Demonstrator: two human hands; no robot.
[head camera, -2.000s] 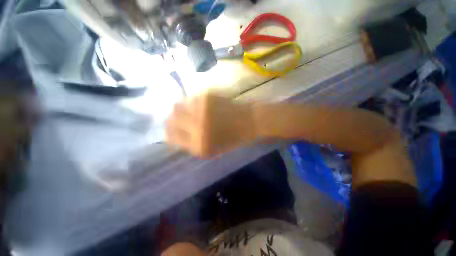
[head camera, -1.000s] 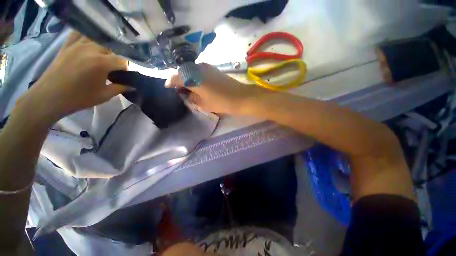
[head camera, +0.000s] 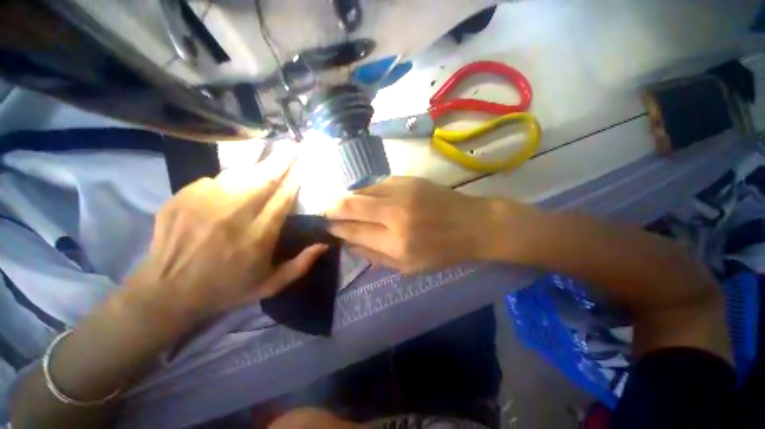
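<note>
My left hand (head camera: 218, 239) lies flat on the cloth with fingers spread, its fingertips close to the bright presser foot area (head camera: 289, 138). My right hand (head camera: 411, 222) is right of it, fingertips on the edge of a black fabric panel (head camera: 306, 289). The black panel lies under and between both hands and reaches down over the table's ruler edge. Light grey fabric (head camera: 67, 197) with a dark band spreads left of my left hand. The ribbed tension dial (head camera: 363, 161) is just above my right hand. Lamp glare hides the needle point and the cloth there.
Scissors with red and yellow loops (head camera: 486, 142) lie right of the machine head (head camera: 252, 50). A dark block in a brown-edged frame (head camera: 696, 113) sits at the table's right. A blue basket (head camera: 545, 331) with scraps (head camera: 730, 209) is below right. A printed ruler (head camera: 403, 289) runs along the front edge.
My left hand has moved right and down, from holding up the fabric to lying flat on it. The black panel now hangs lower, toward the ruler. My right hand is lower, below the dial.
</note>
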